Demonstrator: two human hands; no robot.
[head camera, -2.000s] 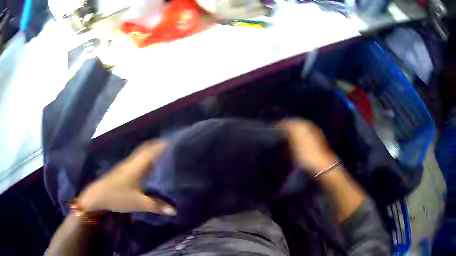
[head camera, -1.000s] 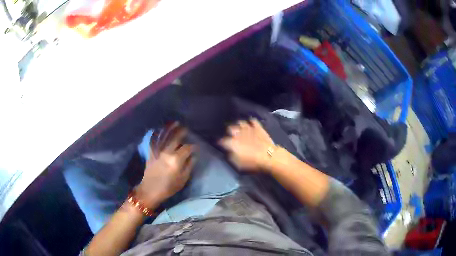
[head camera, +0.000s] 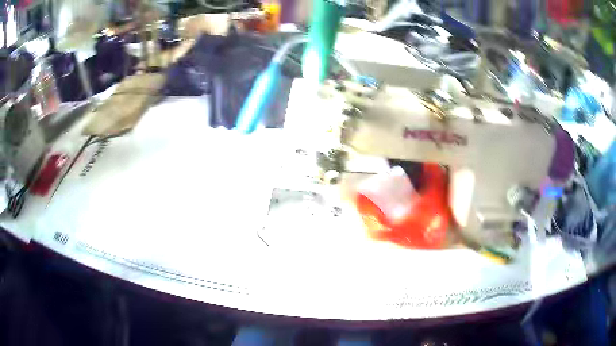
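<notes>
No hand shows in the frame. The cream-white sewing machine with purple HIKARI lettering stands at the right on the white table. Its needle area and pale needle plate are blurred and washed out, and I see no cloth at the plate. Dark cloth lies at the table's back, left of the machine head. A red plastic bag with white material inside lies under the machine arm.
A light-blue bar and a green part hang by the machine head. Dark-handled scissors and a red flat item lie far left. Yellow-green snips lie right of the bag. A printed ruler runs along the front edge.
The view has swung up from the lap to the table and machine. Both hands, the dark and light-blue cloth they were on, and the blue crate have left the picture.
</notes>
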